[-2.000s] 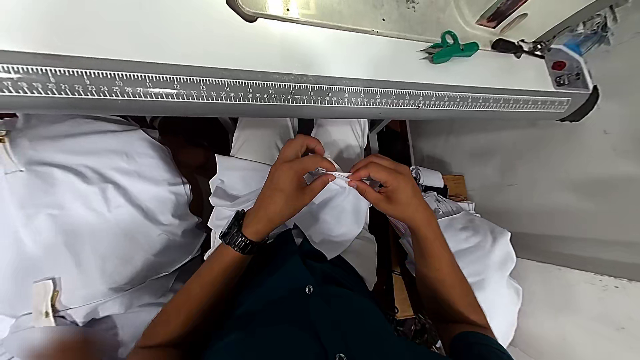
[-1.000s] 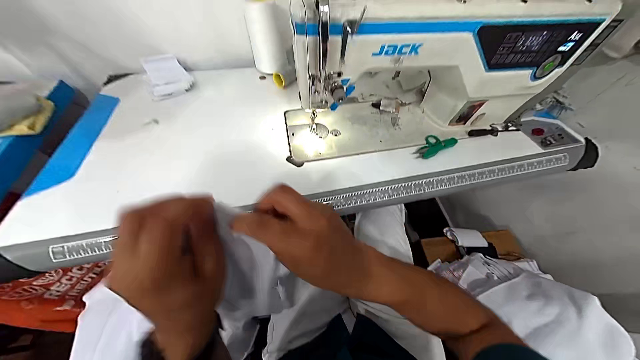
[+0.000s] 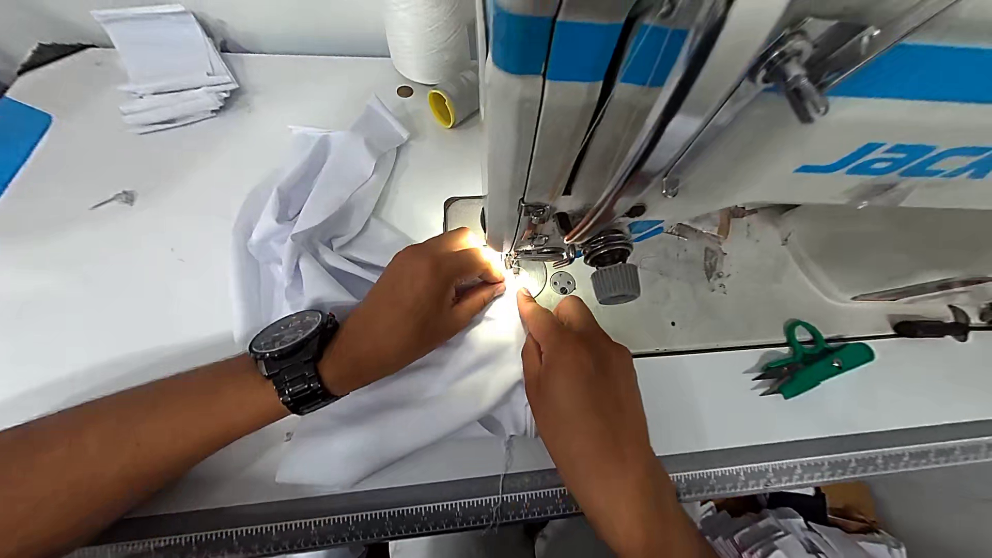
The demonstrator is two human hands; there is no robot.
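White fabric lies bunched on the sewing table, from behind my left wrist down to the front edge. My left hand, with a black watch on its wrist, grips the fabric between thumb and fingers just left of the presser foot. My right hand rests close to the foot on the right, its index fingertip at the fabric's edge; whether it pinches the cloth I cannot tell. The lit needle area of the Jack sewing machine is very bright, so the needle is hard to see.
Green thread snips lie right of my right hand, near a dark-handled tool. A stack of white cloth pieces, a white thread cone and a yellow-rimmed spool stand at the back. A measuring tape runs along the front edge.
Both hands have moved from the table's front edge to the presser foot, and the white fabric now lies on the tabletop. The view has moved closer to the machine.
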